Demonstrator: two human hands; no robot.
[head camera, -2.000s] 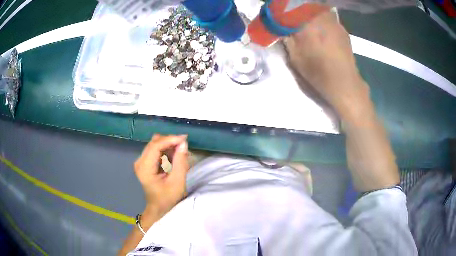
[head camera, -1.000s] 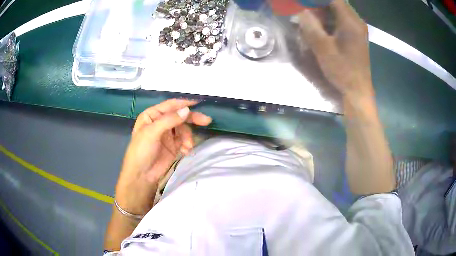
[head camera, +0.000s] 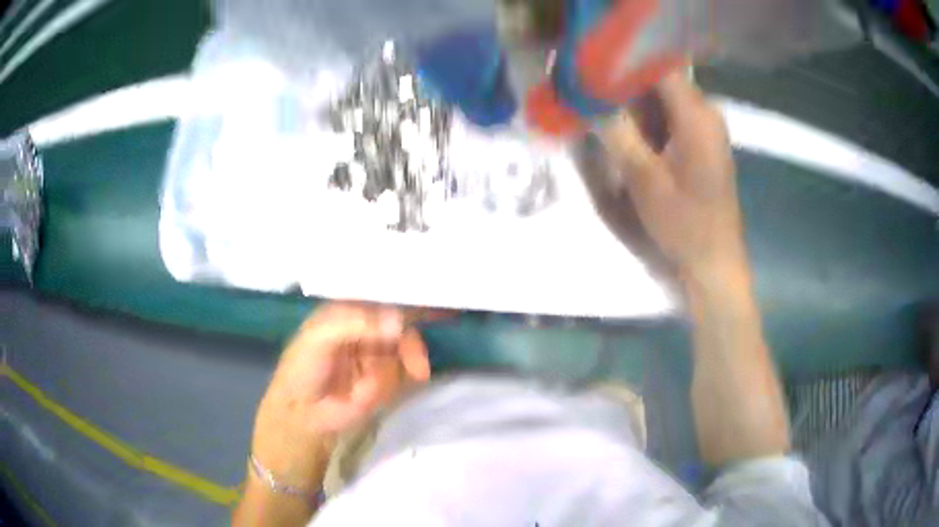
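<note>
The frame is blurred. Small metal parts (head camera: 396, 139) lie heaped on the white plate (head camera: 463, 262). The round fixture (head camera: 515, 183) shows faintly to their right. The blue syringe (head camera: 468, 77) and the red-orange syringe (head camera: 607, 62) hang above it. My right hand (head camera: 674, 175) is at the right of the red-orange syringe, fingertips close to its lower end; whether it holds anything cannot be told. My left hand (head camera: 355, 360) is at the bench's front edge with fingers curled; a small part between the fingertips cannot be made out.
A clear plastic tray (head camera: 211, 206) is left of the parts. A bag of parts (head camera: 19, 201) lies at the far left of the green bench (head camera: 103, 232). A person's striped clothing (head camera: 885, 443) shows at the lower right. A yellow floor line (head camera: 124, 443) runs at the lower left.
The view has shifted, so the bench and plate sit lower and the syringes show more fully. My right hand stays by the red-orange syringe. My left hand stays at the bench edge, fingers more curled.
</note>
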